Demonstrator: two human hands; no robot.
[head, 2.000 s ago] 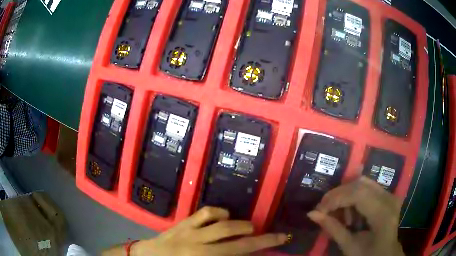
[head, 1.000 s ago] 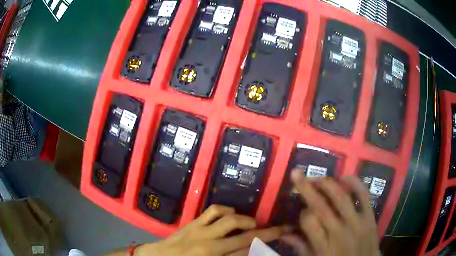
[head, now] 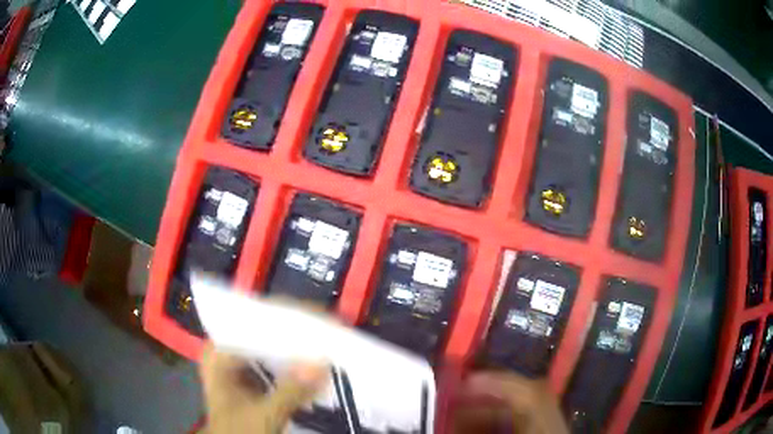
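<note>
A white backing sheet (head: 364, 352) with a few black bars is in my left hand (head: 254, 394), at the bottom left of centre. The sheet is blurred and covers the lower ends of some phones. My right hand (head: 508, 407) is at the bottom edge, blurred and partly cut off, right of the sheet; whether it holds anything cannot be told. The red foam tray (head: 381, 197) holds two rows of open-backed black phones (head: 464, 119), with silver and white patches, and gold round patches at the lower ends of the upper row.
The tray lies on a green bench (head: 85, 161). A second red tray with phones (head: 729, 339) is at the right edge. Sheets with rows of black bars (head: 559, 21) lie beyond the tray. A brown box (head: 38, 390) and grey floor are at lower left, with a person's checked clothing (head: 34, 237).
My left hand has moved left and lifted the white sheet into view over the tray. My right hand has moved down, off the phone. The tray appears lower in view.
</note>
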